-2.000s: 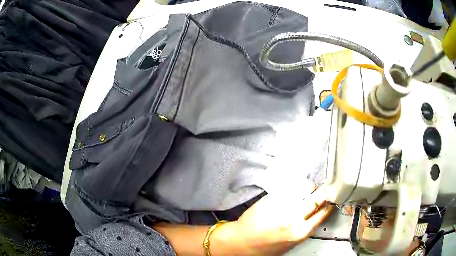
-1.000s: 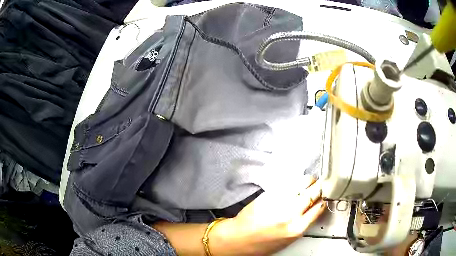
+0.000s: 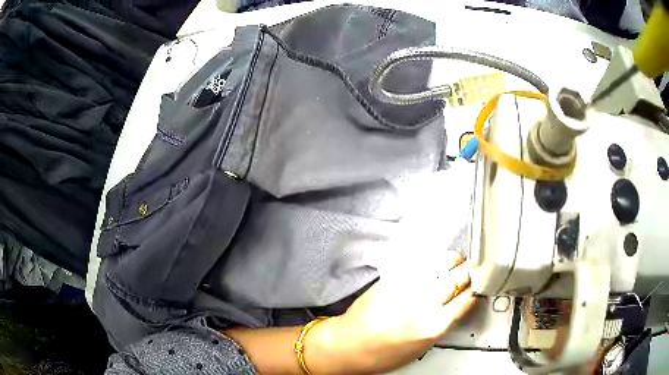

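Observation:
The dark grey denim jacket point(image 3: 293, 154) lies spread on the white machine table, its right part washed out by glare. The white sewing machine head point(image 3: 506, 212) stands over the jacket's right edge. My left hand point(image 3: 400, 311), with a gold bracelet, lies at the jacket's lower right edge, fingers closed on the cloth beside the machine head. The fingertips are partly hidden by glare and the head. My right hand point(image 3: 563, 322) shows only in part behind the machine's guard, with a watch at the wrist. What its fingers do is hidden. Needle and presser foot are not clearly visible.
A metal gooseneck lamp point(image 3: 400, 55) curves over the jacket. A yellow elastic band point(image 3: 513, 165) loops round the machine's post. A yellow-handled tool point(image 3: 653, 47) stands at upper right. Dark garments point(image 3: 55, 117) are heaped left of the table point(image 3: 150, 80).
The jacket has shifted slightly left in view. The machine also sits slightly further left. My left hand stays at the cloth edge, and my right hand stays mostly hidden.

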